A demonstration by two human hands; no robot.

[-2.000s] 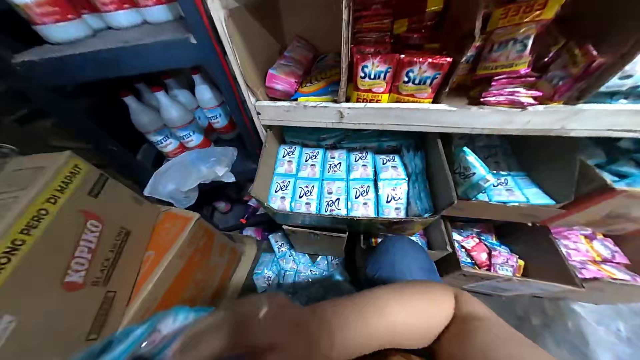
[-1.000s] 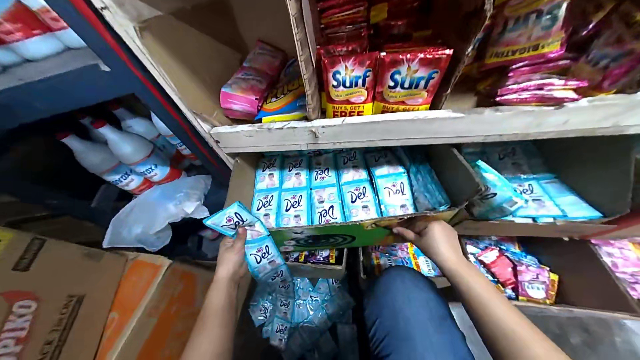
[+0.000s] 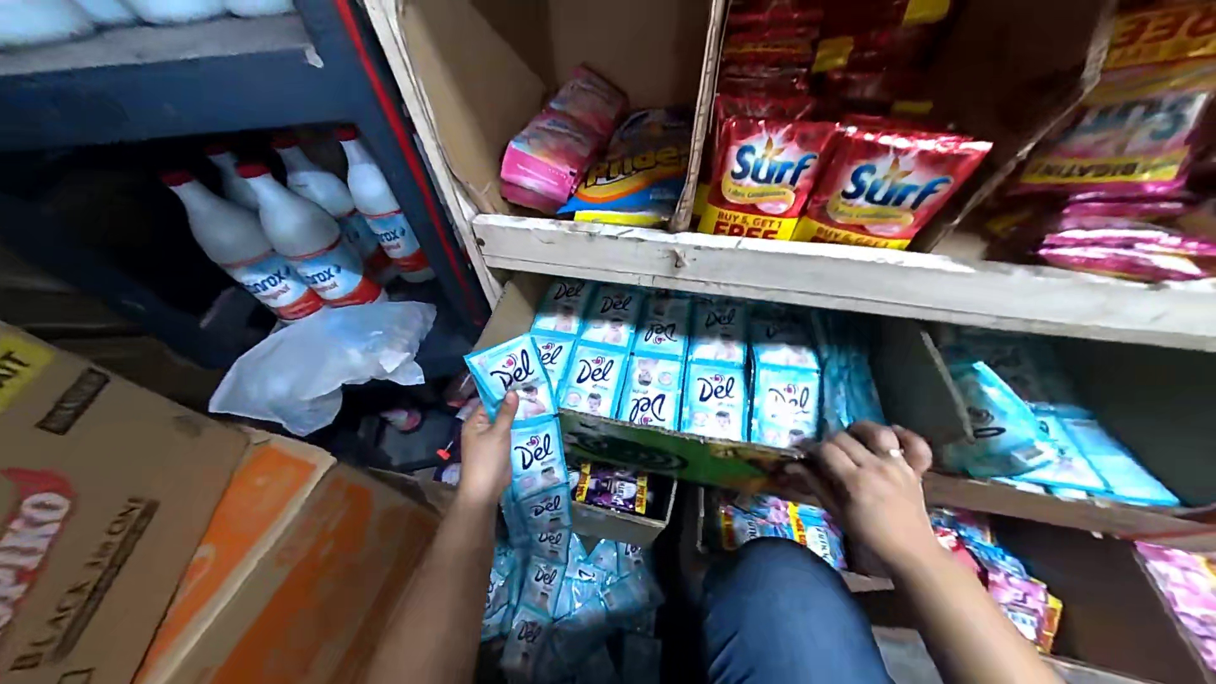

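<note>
A long strip of light-blue Del sachets (image 3: pixel 537 456) hangs from my left hand (image 3: pixel 487 446), which pinches it near its top end. The lower part of the strip reaches down to a heap of similar sachets (image 3: pixel 608 584) below. On the right, my right hand (image 3: pixel 874 475) grips the front edge of an open cardboard box (image 3: pixel 665 451). Rows of folded Del sachets (image 3: pixel 651 380) stand upright in that box. The strip's top lies against the box's left front corner.
White bottles (image 3: pixel 294 237) with red caps and a plastic bag (image 3: pixel 328 366) are at left, above large cartons (image 3: pixel 104 503). Surf packets (image 3: pixel 822 185) sit above a white shelf edge (image 3: pixel 760 271). More boxed sachets (image 3: pixel 1064 446) are at right. My knee (image 3: pixel 788 617) is below.
Two seconds ago my forearm crossed low in front of the box. Since then both hands have come to the box, the left with the strip, the right at the front edge, where they remain.
</note>
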